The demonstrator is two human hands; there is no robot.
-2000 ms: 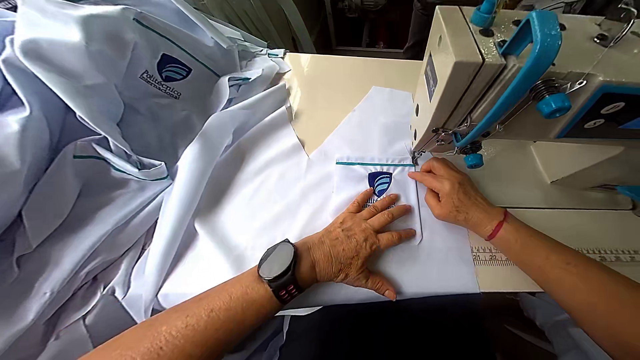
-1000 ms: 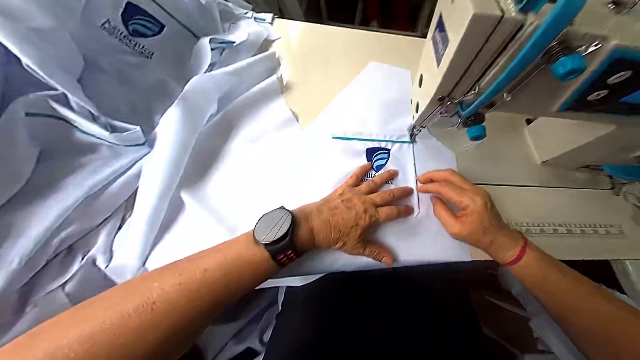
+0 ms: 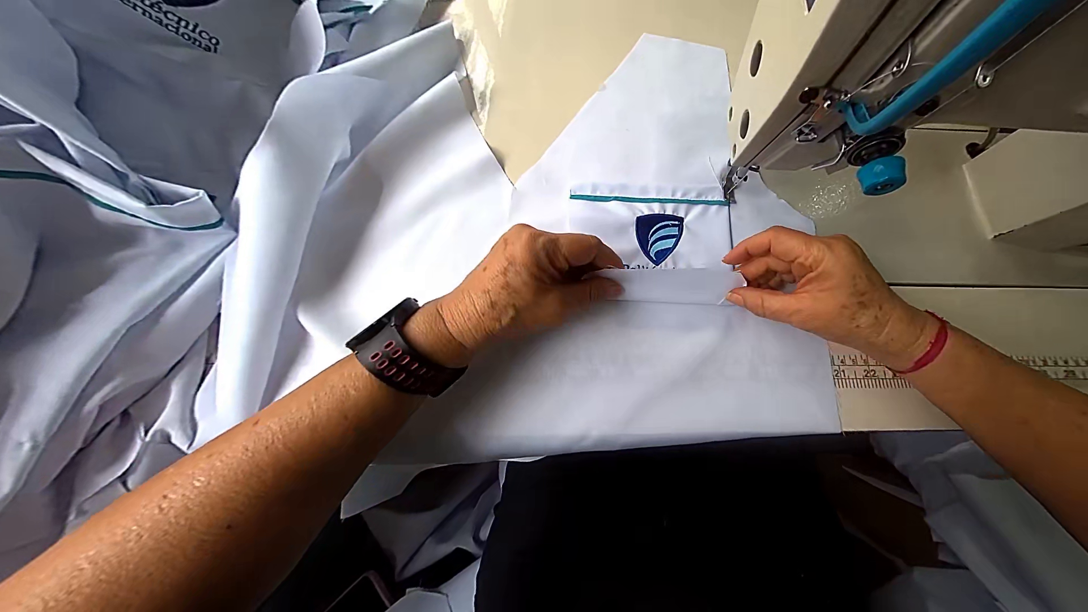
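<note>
A white fabric pocket with a teal trim line and an embroidered shield emblem lies on a larger white fabric panel. Its lower part is folded up over the writing under the emblem. My left hand pinches the left part of this fold between thumb and fingers. At the fold's right corner, my right hand holds the edge with its fingertips. The presser foot of the sewing machine is at the pocket's upper right corner, at the end of the trim; whether it is down cannot be told.
Heaped white garments with teal trim cover the left side. The machine's blue knob and blue lever stand just beyond my right hand. A printed measuring scale runs along the table under my right wrist. Dark cloth lies at the near edge.
My left hand lay flat on the pocket with fingers spread; now it pinches the folded-up lower part. My right hand has gone down along the pocket's right edge to the fold's corner.
</note>
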